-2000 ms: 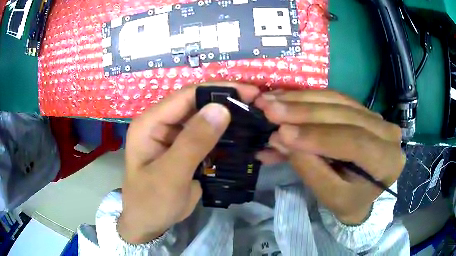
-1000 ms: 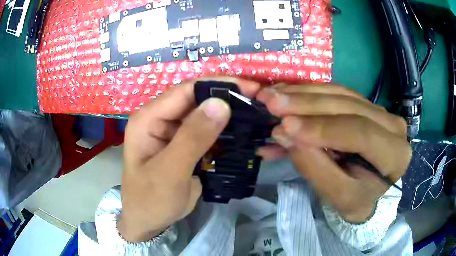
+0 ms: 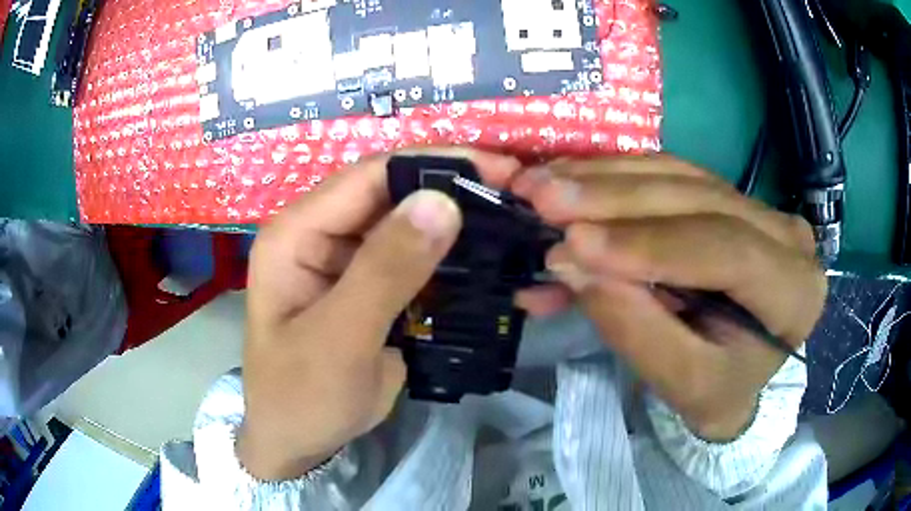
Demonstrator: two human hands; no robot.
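My left hand (image 3: 335, 319) holds a black plastic housing (image 3: 464, 349) upright above my lap, its thumb pressed near the top end. A small dark square pad with a pale outline (image 3: 438, 181) shows at that end, just above the thumb. My right hand (image 3: 669, 289) holds black tweezers (image 3: 739, 317). Their bright tips lie at the right edge of the pad; whether they touch it cannot be told. An orange-brown flex cable (image 3: 418, 317) shows on the housing's left side. My right fingers hide part of the housing's right edge.
A long dark circuit board (image 3: 410, 58) lies on red bubble wrap (image 3: 150, 150) behind my hands. A thick black screwdriver (image 3: 799, 90) with a metal nose and cables lie on the green mat at right. Dark strips (image 3: 72, 50) and a white-framed strip (image 3: 36, 35) lie far left.
The housing and both hands have moved up slightly in the picture. The tweezer tips stay close to the pad, with only a small shift. The hold of both hands is the same.
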